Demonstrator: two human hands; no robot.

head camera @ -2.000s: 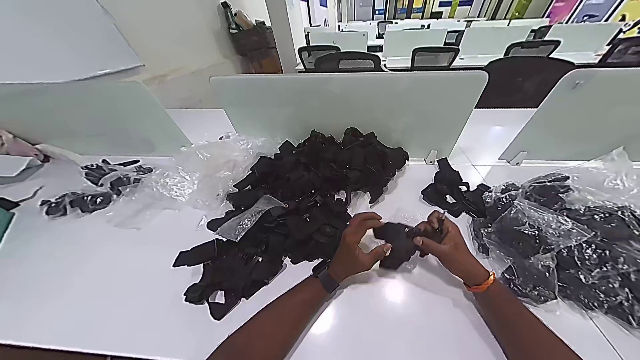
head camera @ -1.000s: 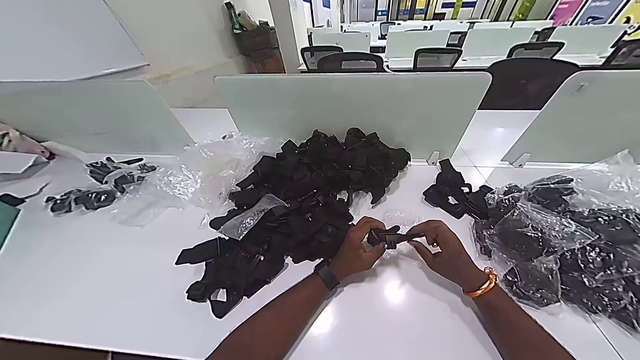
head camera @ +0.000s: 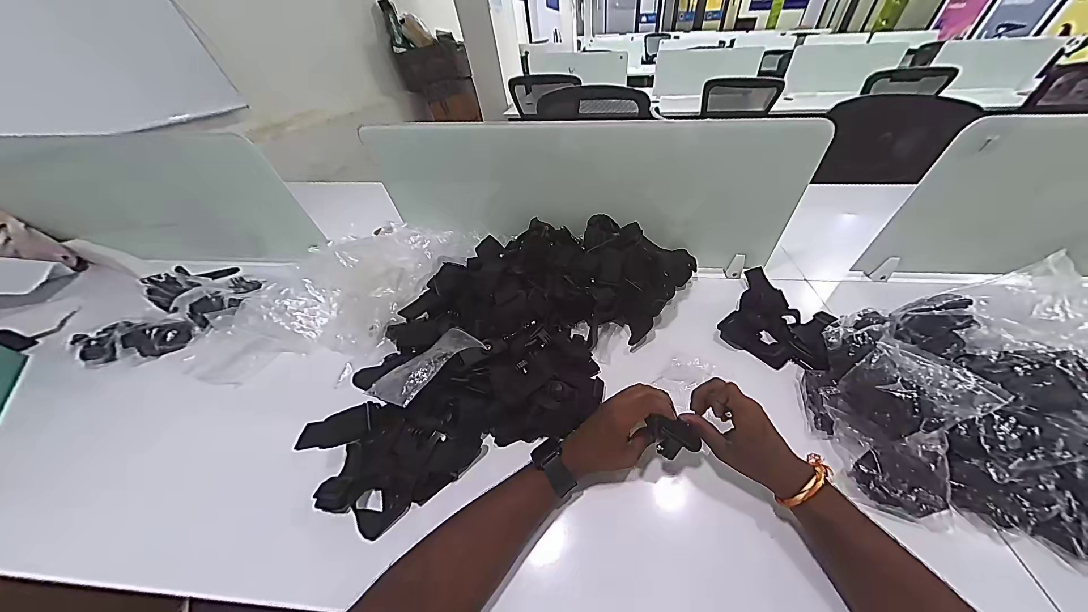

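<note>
A small black strap-like piece (head camera: 674, 435) is between my two hands, low over the white desk. My left hand (head camera: 614, 429), with a dark watch at its wrist, grips the left side of the piece. My right hand (head camera: 741, 433), wearing an orange bracelet, has its thumb at the piece's right end; whether its fingers pinch it is hard to tell. Just left of my hands spreads a large heap of black strap pieces (head camera: 544, 340), with a small clear plastic bag (head camera: 429, 370) on top. Another black piece (head camera: 773, 323) lies beyond my right hand.
Clear plastic bags of black pieces (head camera: 977, 408) fill the right side of the white desk (head camera: 170, 476). Crumpled clear plastic (head camera: 357, 289) and wrapped black items (head camera: 178, 310) lie at the left. A frosted partition (head camera: 595, 178) stands behind the heap.
The black piece, spread flatter between my hands two seconds ago, now looks folded or bunched compactly. My right hand's fingers have lifted and curled since one second ago.
</note>
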